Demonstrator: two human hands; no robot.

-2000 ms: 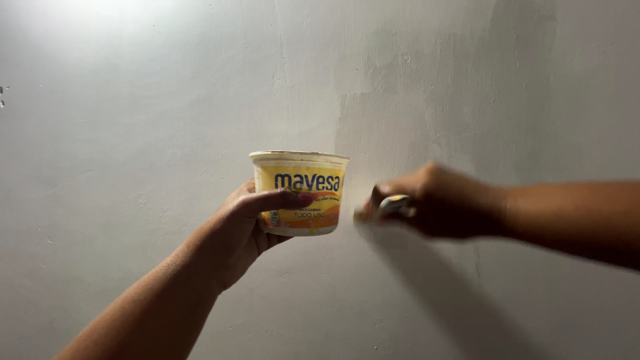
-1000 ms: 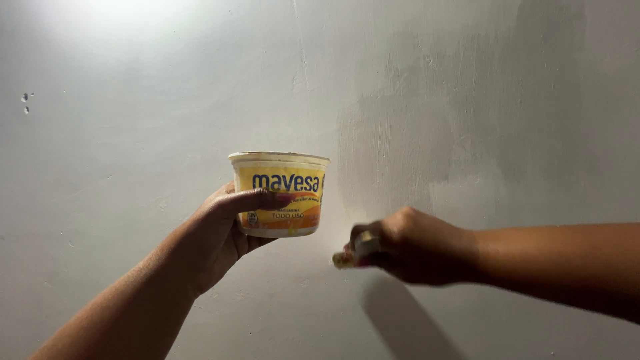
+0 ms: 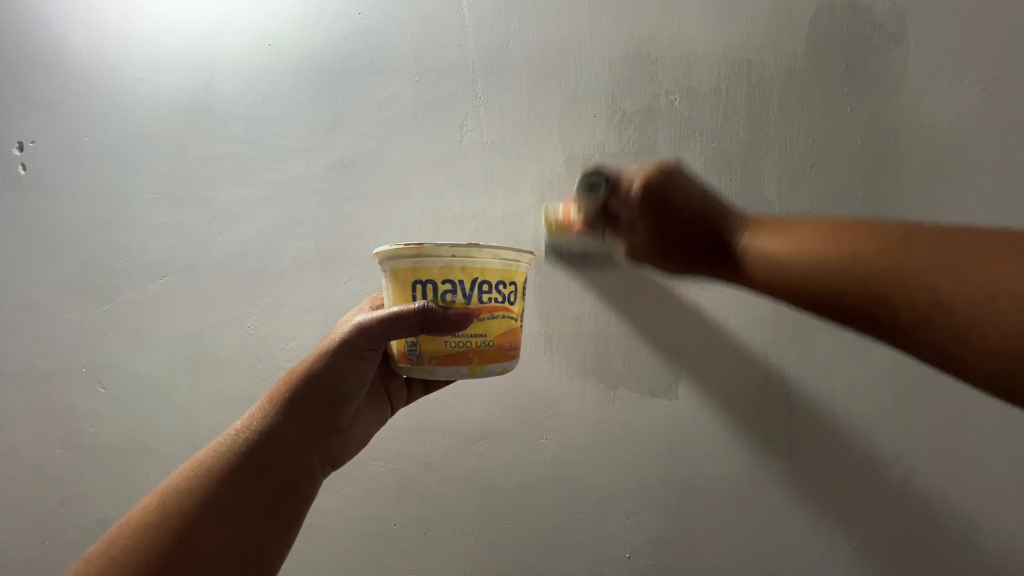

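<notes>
A yellow and white plastic Mavesa margarine tub [image 3: 456,352] is upright in my left hand [image 3: 368,360], the thumb across its front and the fingers beneath and behind. What the tub holds inside is hidden. Up and to the right of it, my right hand [image 3: 672,216] grips a paintbrush [image 3: 570,232], blurred by motion, its lower end at the wall. Darker, damp-looking patches [image 3: 624,352] show on the pale grey wall [image 3: 240,240] below and above the brush.
The wall fills the whole view. Small chips [image 3: 20,158] mark it at the far left, and a thin vertical crack or ridge [image 3: 472,64] runs near the top middle. My right arm's shadow [image 3: 760,392] falls down to the right.
My right hand has moved up with the brush from below the tub's rim level. A darker patch now shows on the wall right of the tub. My left hand still holds the tub.
</notes>
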